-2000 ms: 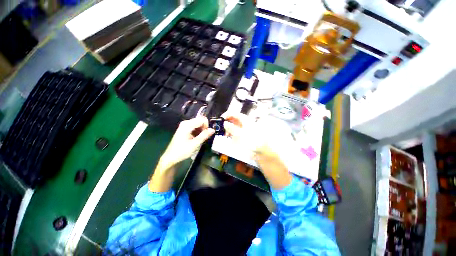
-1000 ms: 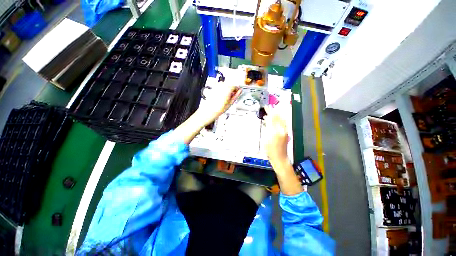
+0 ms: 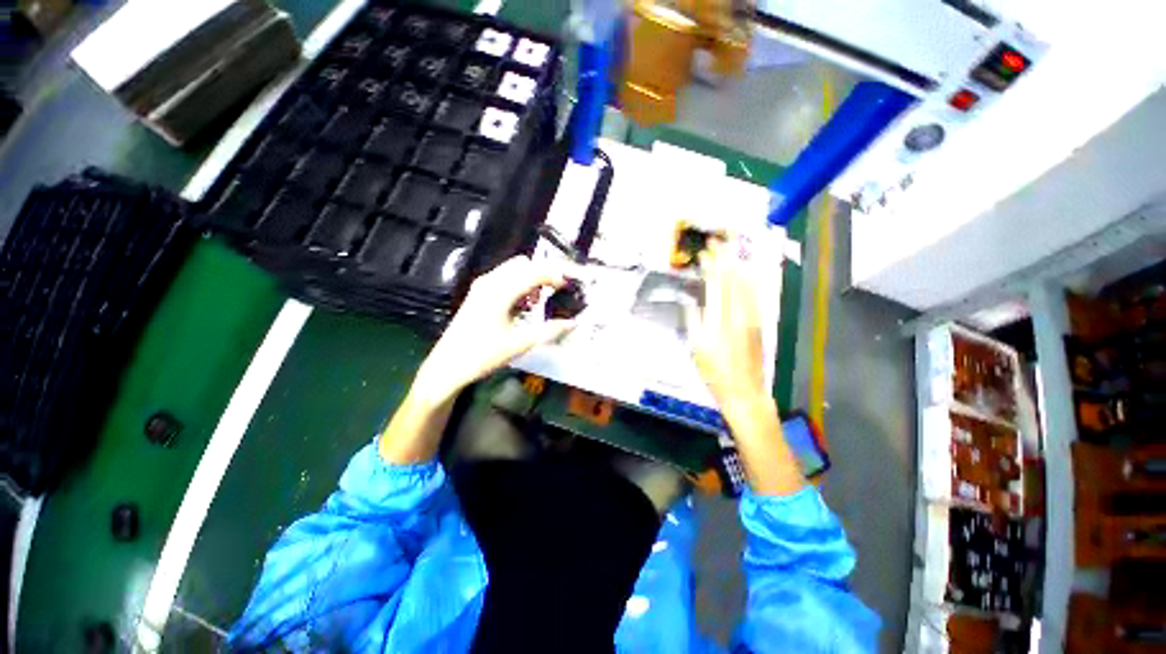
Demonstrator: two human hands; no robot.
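My left hand (image 3: 496,319) holds a small black housing (image 3: 563,300) between thumb and fingers over the left part of the white base plate (image 3: 614,345). My right hand (image 3: 729,319) is over the right side of the silvery press fixture (image 3: 668,302), its fingertips at the orange-and-black locating nest (image 3: 692,243). The right hand is blurred, and I cannot tell whether it grips the nest. The gold-orange press head (image 3: 655,64) hangs above and behind the nest.
A tall stack of black blister trays (image 3: 384,192) stands left of the base, with another stack (image 3: 83,307) farther left. Blue columns (image 3: 838,147) flank the press. A handheld device (image 3: 803,445) lies right of the base. Loose black housings (image 3: 161,428) lie on the green belt.
My left hand has drawn back from the fixture towards the tray stack, with a black housing in it. My right hand has moved up to the nest. The camera view has shifted.
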